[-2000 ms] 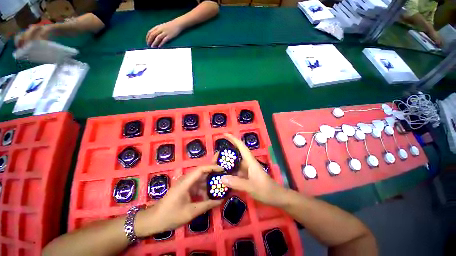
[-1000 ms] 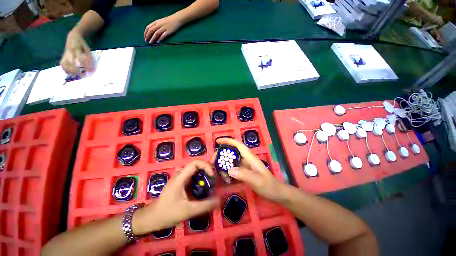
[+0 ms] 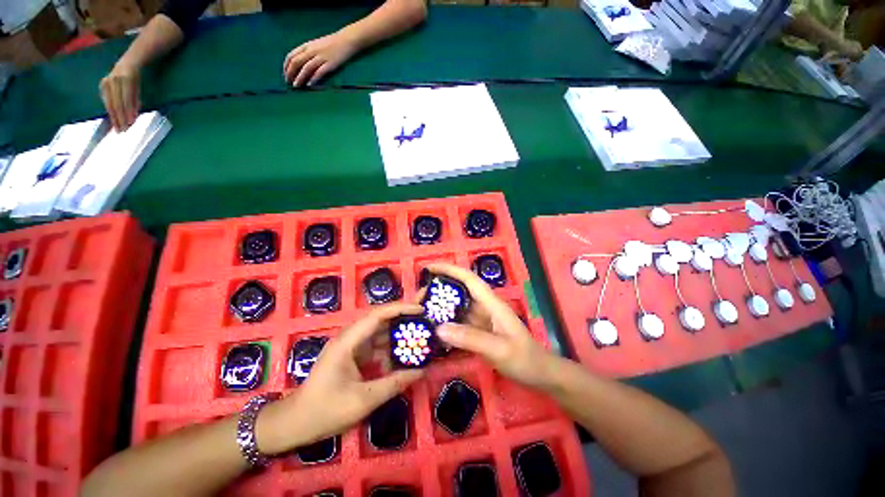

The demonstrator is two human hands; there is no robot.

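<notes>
My left hand (image 3: 340, 381), with a metal bracelet at its wrist, holds a watch head (image 3: 411, 342) whose lit screen shows coloured app dots. My right hand (image 3: 490, 335) holds a second watch head (image 3: 444, 300), also lit with app dots, just above and right of the first. The two watch heads are close together; I cannot tell if they touch. Both are above the red-pink foam tray (image 3: 199, 264). Its upper rows hold watches face down (image 3: 372, 233); its lower rows hold watches with dark glossy faces up (image 3: 456, 406). Some pockets are hidden by my hands and forearms.
A foam charging base (image 3: 621, 354) with white pucks lies at right, beside tangled white cables (image 3: 813, 215). A second foam tray (image 3: 87, 291) stands at left. Printed white boxes (image 3: 446, 136) lie across the green bench. A person's hands (image 3: 318, 60) are opposite.
The watch head in my left hand, dark with a yellow spot a second ago, now shows app dots and is closer to the other. The boxes opposite have shifted left; the person's hand has moved left.
</notes>
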